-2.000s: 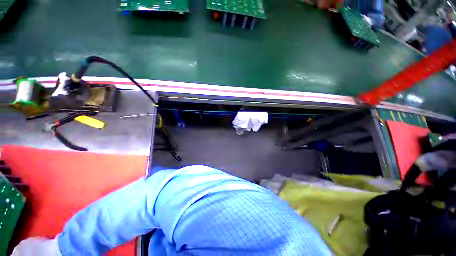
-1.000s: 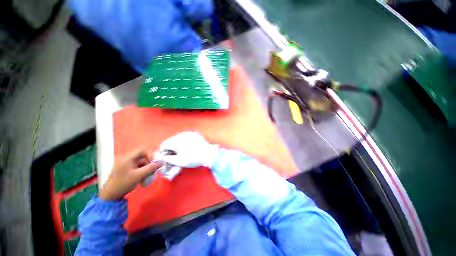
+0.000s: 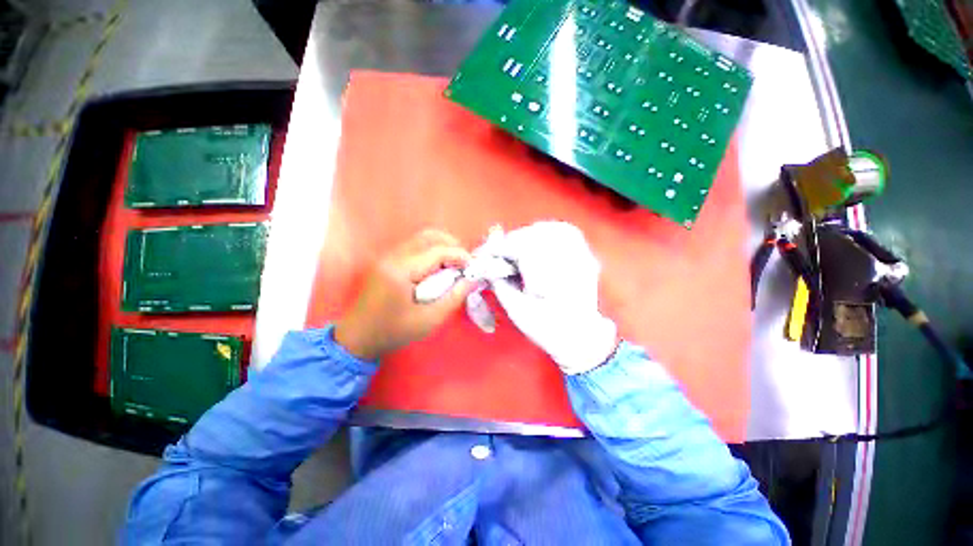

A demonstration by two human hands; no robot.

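Observation:
My left hand [image 3: 408, 290] is bare and pinches a crumpled white glove [image 3: 482, 309] over the red mat. My right hand [image 3: 555, 286] wears a white knit glove, and its fingers meet the left fingers on the same white glove. Which part of the glove each hand grips is partly hidden by the fingers. A large green circuit board [image 3: 619, 96] lies tilted across the top of the red mat [image 3: 459, 379], solder side up, with dark components showing beneath its lower edge.
A black tray [image 3: 59, 267] with red lining and three green boards stands at left. Right of the mat on the steel bench are side cutters [image 3: 787, 243], a yellow-handled tool [image 3: 797, 309], an iron stand [image 3: 843, 288] and a solder spool [image 3: 866, 176]. A green conveyor [image 3: 907, 139] runs along the right.
The view has turned and now faces the mat squarely. Both hands still work at the white glove. The other person's blue sleeve near the board is out of view.

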